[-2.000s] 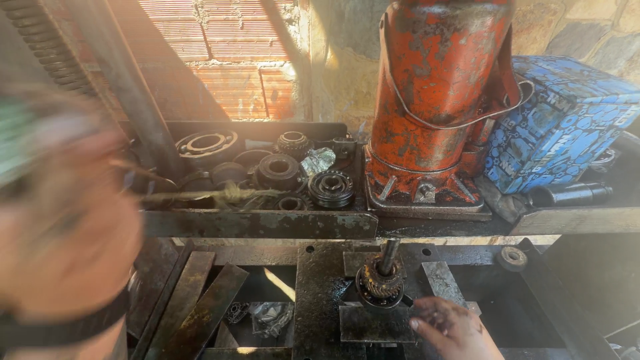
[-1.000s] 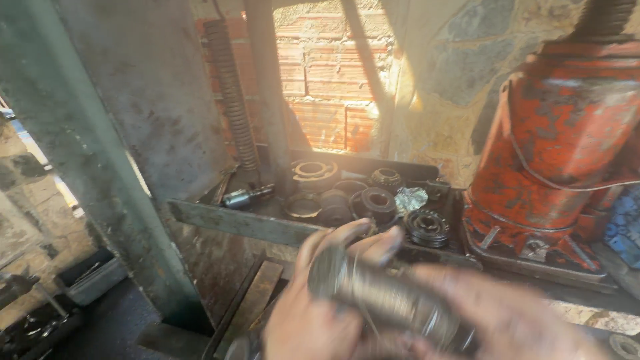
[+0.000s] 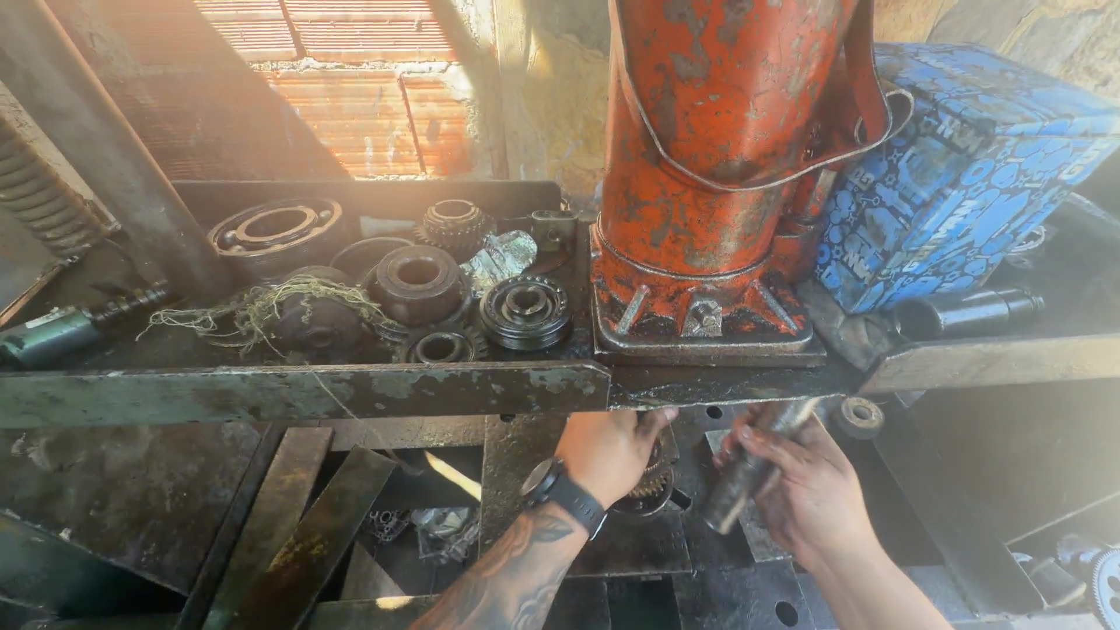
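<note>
My right hand [image 3: 801, 481] is closed around a thick metal tube [image 3: 744, 486], held tilted over the steel press bed. My left hand [image 3: 612, 446], with a watch on its wrist, reaches to the toothed gear [image 3: 649, 484] standing on the bed; its fingers are partly hidden under the shelf edge, so its hold cannot be told. A flat steel plate [image 3: 757, 525] lies under the tube. Above both hands stands the red hydraulic jack [image 3: 700, 149] on its base.
A metal shelf lip [image 3: 306, 391] runs above the bed. On the shelf lie bearings [image 3: 525, 311], a large bearing ring [image 3: 278, 226], gears and plant roots [image 3: 297, 293]. At right are a blue patterned box [image 3: 954, 175] and a dark cylinder [image 3: 967, 313]. Loose steel bars [image 3: 306, 534] lie lower left.
One second ago both hands were raised around a metal cylinder; now my right hand has a tube at the press bed and my left is at the gear. The view has swung right.
</note>
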